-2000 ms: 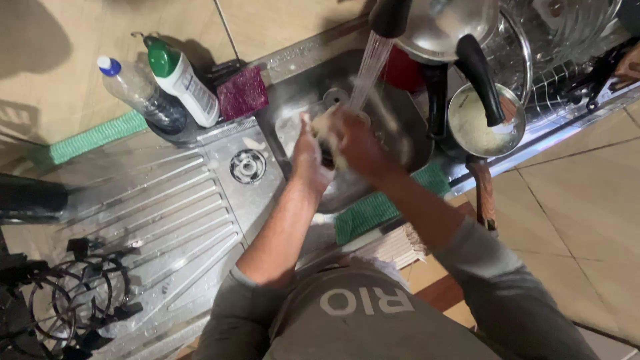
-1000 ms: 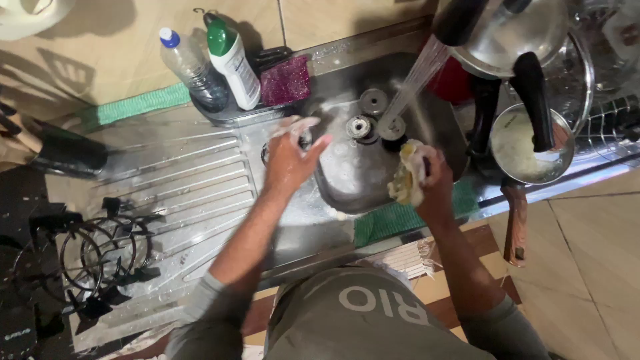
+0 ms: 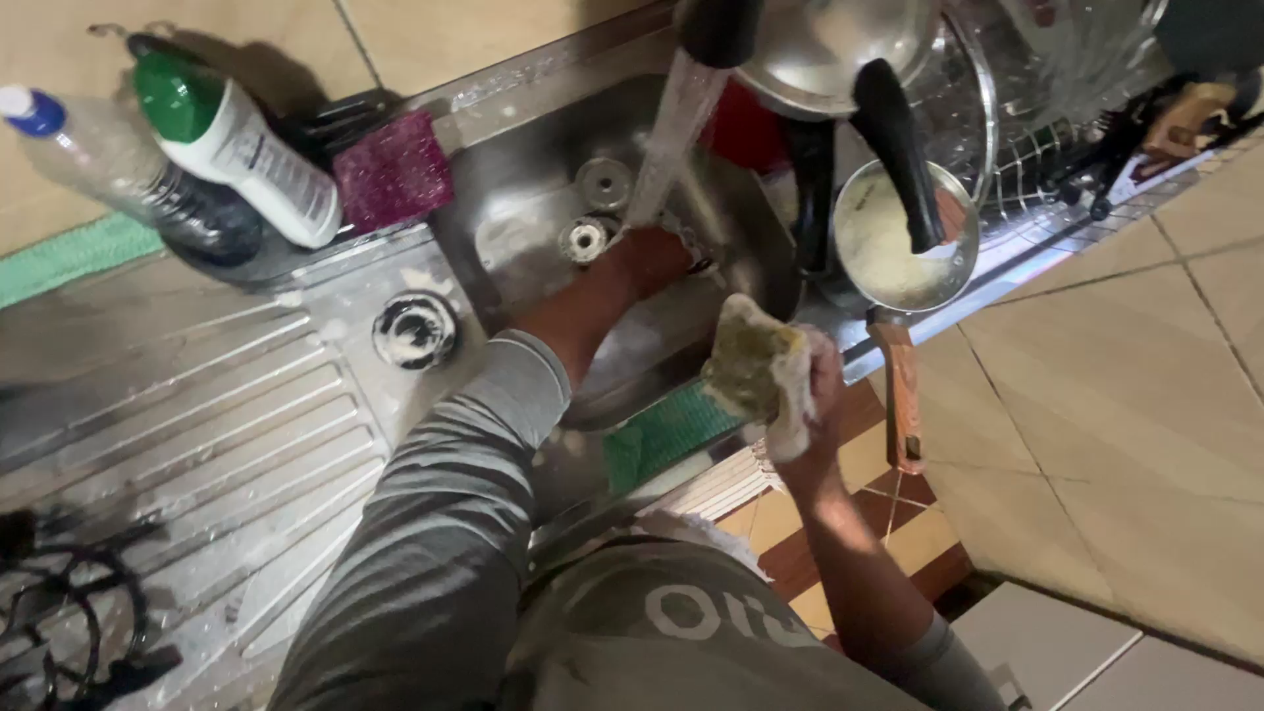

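My left hand [image 3: 647, 265] reaches down into the steel sink basin [image 3: 632, 346], below the running water [image 3: 670, 148] from the black tap [image 3: 719, 30]. Its fingers are by a small dark round part, and whether they grip it is hidden. My right hand [image 3: 820, 415] holds a soapy, yellowish sponge [image 3: 755, 360] above the basin's front right edge. Round metal parts [image 3: 585, 240] lie in the basin beside my left hand. A foamy round burner part [image 3: 415, 331] rests on the drainboard [image 3: 227, 395], left of the basin.
A white bottle with green cap [image 3: 252, 158], a clear bottle [image 3: 138, 178] and a magenta sponge [image 3: 395, 170] stand behind the drainboard. Right of the sink are a lidded pot [image 3: 839, 49], a wooden-handled pan [image 3: 904, 242] and a wire rack [image 3: 1037, 178]. Stove grates [image 3: 79, 602] lie at lower left.
My left hand has moved from over the drainboard into the basin, under the tap. My right hand still holds the sponge. The foamy part on the drainboard now shows uncovered.
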